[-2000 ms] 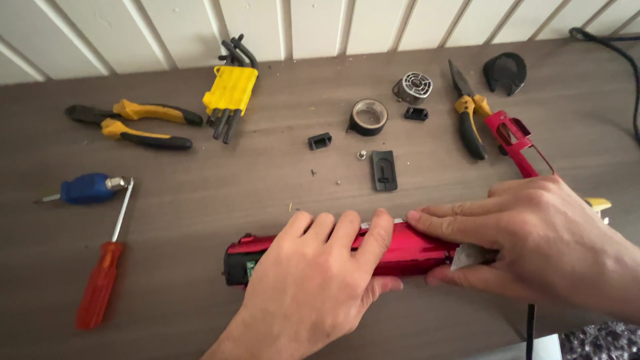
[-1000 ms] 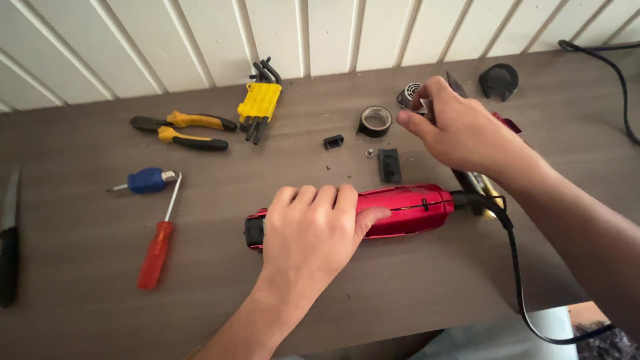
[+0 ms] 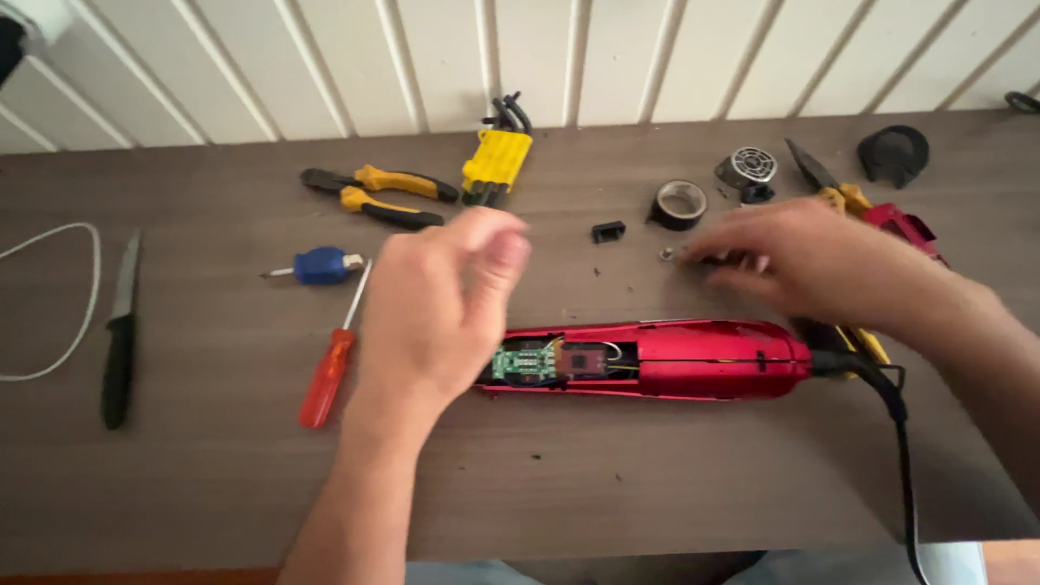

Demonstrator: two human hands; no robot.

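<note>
A red corded hair-styling tool housing (image 3: 715, 357) lies across the table, a green circuit board (image 3: 524, 363) showing in its opening. Above the housing's left end hovers my left hand (image 3: 447, 301), its fingers curled; whether it holds anything is hidden. My right hand (image 3: 796, 252) reaches down behind the housing, fingertips beside a small metal screw or nut (image 3: 666, 254). The hand hides the spot where its fingers meet the table. Near it are a black ring (image 3: 679, 205), a small black plastic bracket (image 3: 608, 232) and a round metal grille (image 3: 747, 166).
Diagonal cutters (image 3: 382, 195), a yellow hex key holder (image 3: 497, 158), a blue stubby screwdriver (image 3: 319, 266), a red screwdriver (image 3: 327, 378) and a knife (image 3: 122, 349) lie left. At right are needle-nose pliers (image 3: 821, 175), a black cap (image 3: 894, 154), a red shell part (image 3: 903, 227) and a black cord (image 3: 906, 479).
My left hand has lifted off the red housing, so the circuit board shows. My right hand has moved from near the grille down toward the small loose parts. The view has shifted left.
</note>
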